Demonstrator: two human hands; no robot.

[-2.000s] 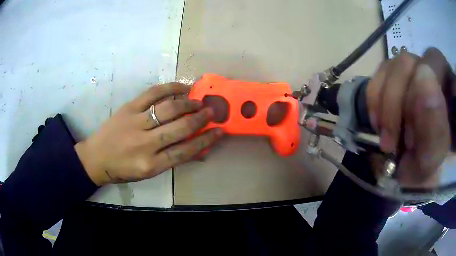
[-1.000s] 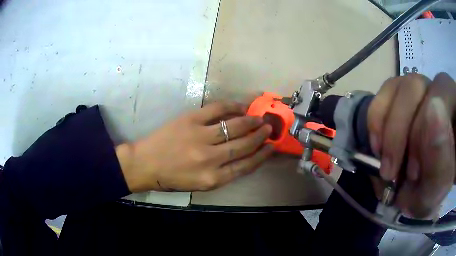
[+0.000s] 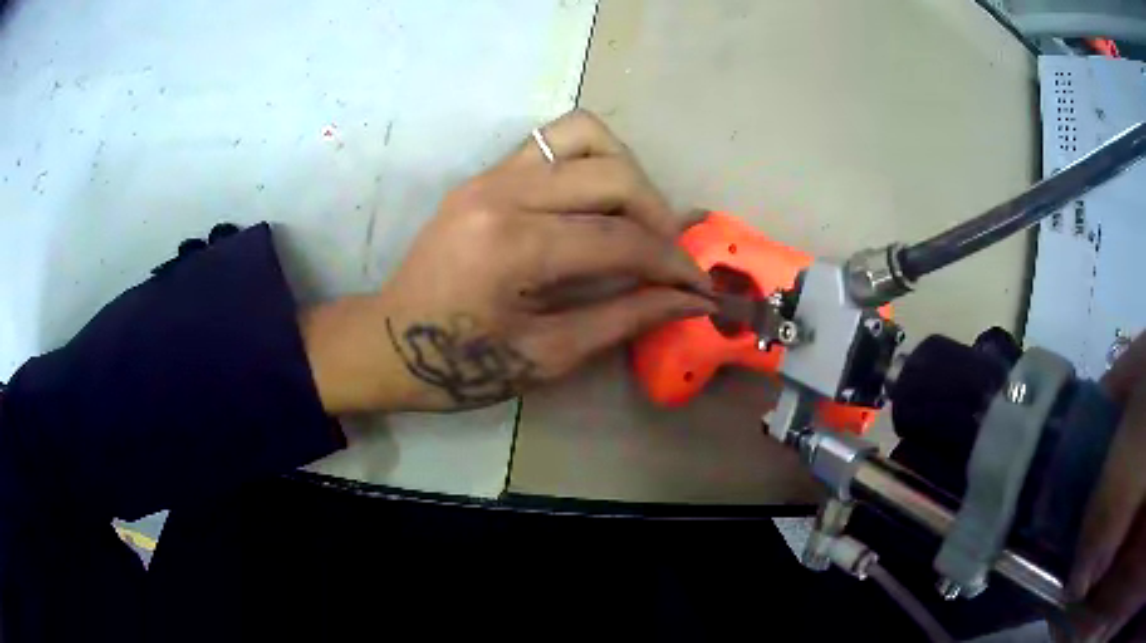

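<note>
The orange controller-shaped housing (image 3: 685, 364) lies on the beige board, partly covered by my left hand and the driver head. My left hand (image 3: 540, 264) is over its left side. Its thumb and fingertips are pinched together at the tip of the silver screwdriver nose (image 3: 823, 329); whether they hold a small thing there cannot be seen. My right hand (image 3: 1116, 502), cut off by the right edge, is around the black electric screwdriver (image 3: 961, 392), which points left above the housing.
The dark screw feed hose (image 3: 1031, 220) runs from the head to the upper right. A shiny guide rod (image 3: 911, 500) and a thin pale tube (image 3: 907, 603) are below the driver. A white-grey box (image 3: 1091, 163) stands at the right. The white sheet (image 3: 251, 113) covers the bench at left.
My left hand has lifted off the housing's face and closed its fingertips at the nose tip. The driver has come nearer the camera. My right hand has shifted towards the right edge.
</note>
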